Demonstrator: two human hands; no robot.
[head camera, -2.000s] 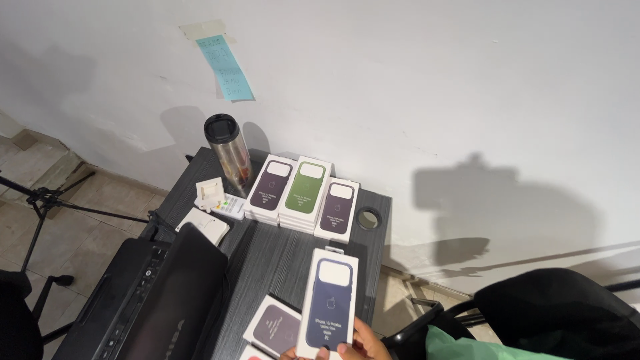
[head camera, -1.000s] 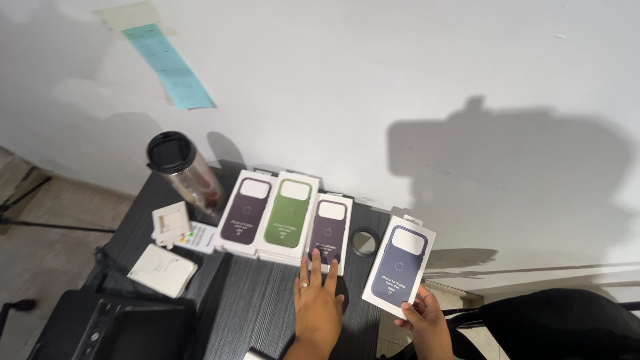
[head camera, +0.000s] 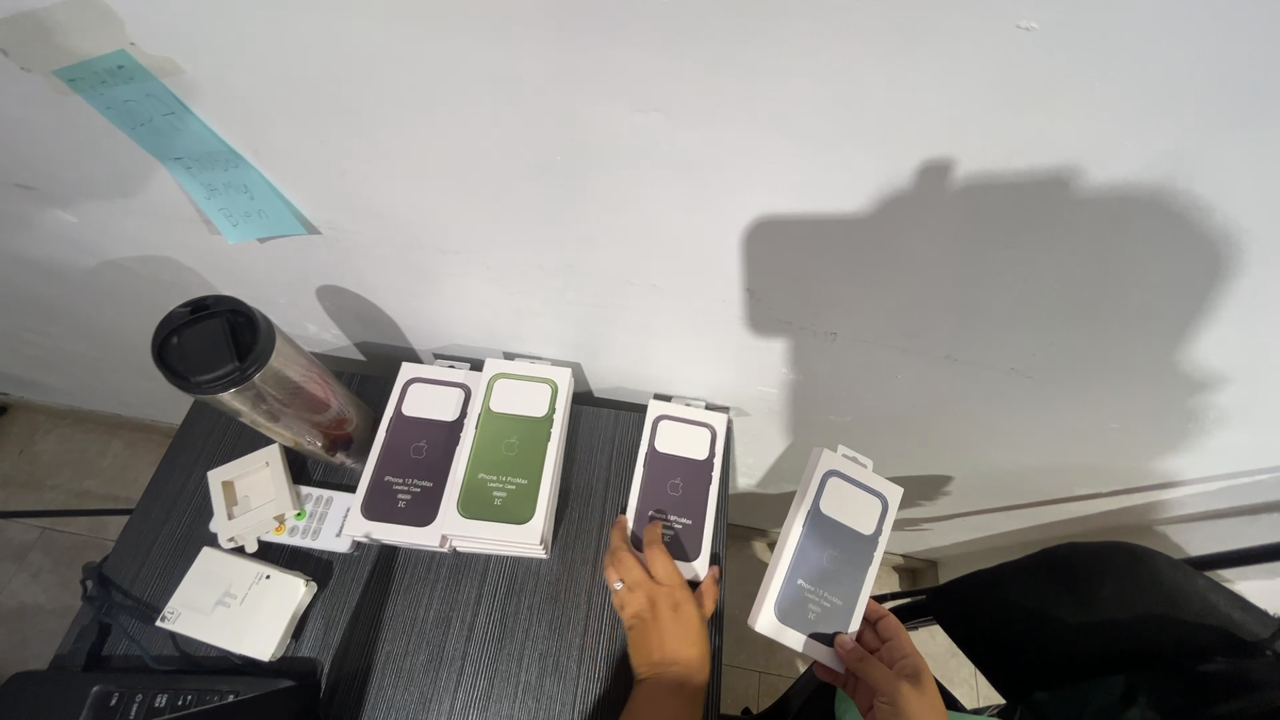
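Observation:
My left hand, with a ring on one finger, rests its fingers on the lower part of a purple phone case box at the table's right edge. Beyond that edge my right hand holds a dark blue phone case box by its lower end, tilted, with the printed front facing up. Left of a gap, another purple phone case box and a green phone case box lie side by side, the green one on top of a stack.
A steel tumbler with a black lid stands at the back left of the dark wood-grain table. Near it are a small white box, a white plastic holder and a remote control. A black device sits front left; a black chair stands right.
The purple box under my left hand has moved right, away from the green one, to the table's edge. A round object seen there earlier no longer shows. My right hand still holds the blue box.

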